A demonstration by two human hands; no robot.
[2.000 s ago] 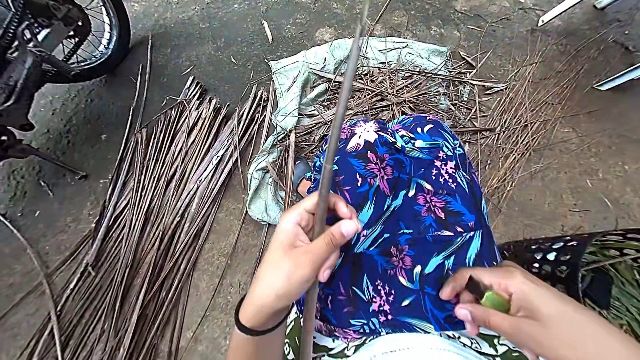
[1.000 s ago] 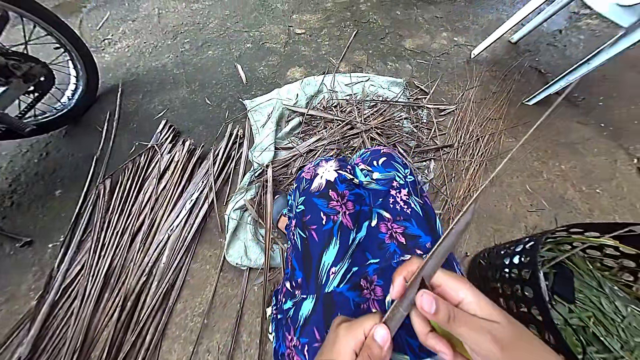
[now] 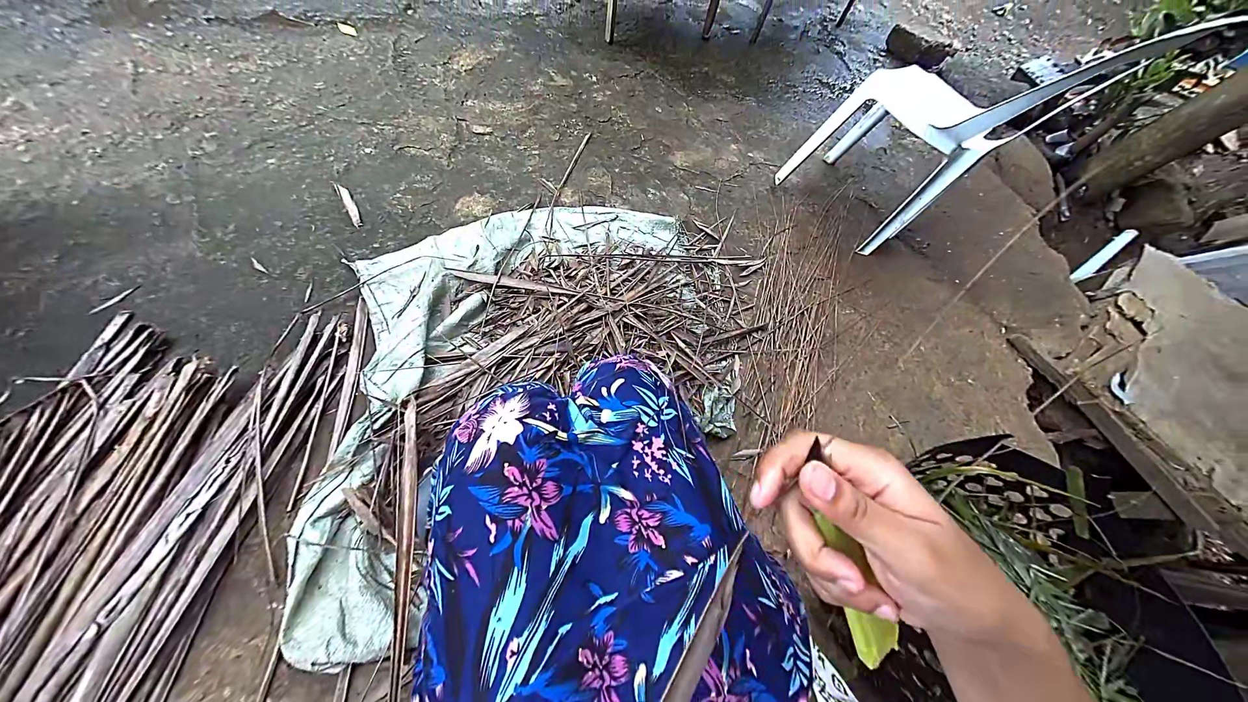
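My right hand (image 3: 868, 526) is closed around a small knife with a dark blade tip (image 3: 816, 449) and a yellow-green handle (image 3: 868, 629). My left hand is outside the frame. A dry brown leaf strip (image 3: 710, 624) rises from the bottom edge over the blue floral cloth (image 3: 556, 546) on my lap; what holds it is hidden. Beyond my knees, short dry leaf scraps (image 3: 604, 312) lie heaped on a pale green woven sack (image 3: 336, 604). Thin brown leaf ribs (image 3: 799, 331) are spread on the ground beside the sack.
Long dry leaves (image 3: 136, 526) lie in a thick pile at left. A white plastic chair (image 3: 916, 102) stands at upper right. The black perforated basket (image 3: 975, 487) at lower right holds green leaves (image 3: 1043, 575). Behind it are a wooden plank (image 3: 1121, 439) and broken ground.
Both hands were together on the leaf strip a second ago; now my right hand is apart from it and my left hand is out of sight. The view has swung toward the right.
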